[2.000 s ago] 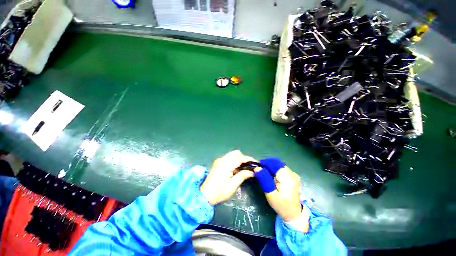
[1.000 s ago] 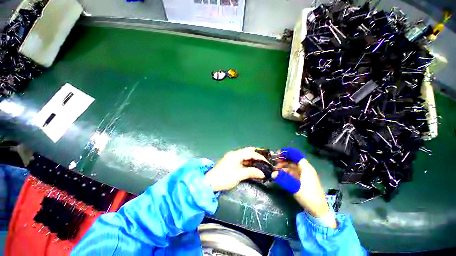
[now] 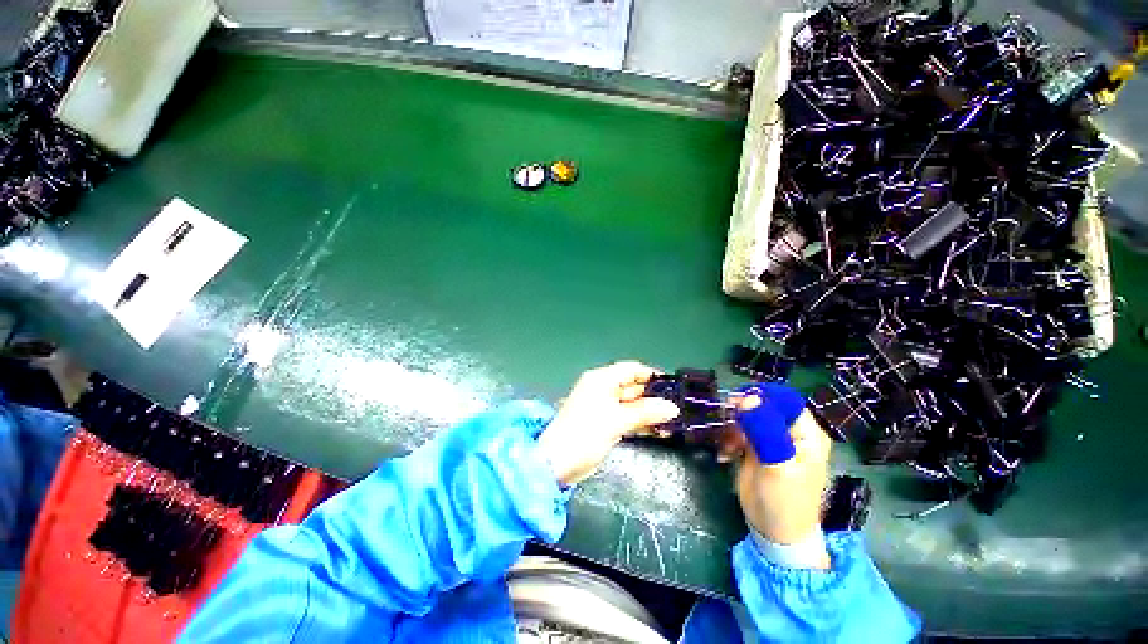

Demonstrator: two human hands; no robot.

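Black binder clips (image 3: 684, 400) with silver wire handles are held between my two hands above the green bench. My left hand (image 3: 607, 419) grips their left side with thumb and fingers. My right hand (image 3: 781, 463), with bright blue finger cots, is at the silver handles on the right side. The fingers hide part of the clips, so I cannot tell how many there are. A tangled heap of clips (image 3: 932, 239) spills from an off-white bin (image 3: 752, 189) at right. A dark clip (image 3: 847, 502) lies beside my right wrist.
A folding magnifier (image 3: 529, 176) lies near the back edge. A white sample card (image 3: 170, 271) with two black bars lies at left. A red tray (image 3: 57, 554) with rows of black clips is at lower left. Another off-white bin (image 3: 136, 76) with clips stands at far left.
The held clips now show more fully, with silver handles pointing right. My right hand has moved right. The view has shifted, and a dark clip now shows by my right wrist.
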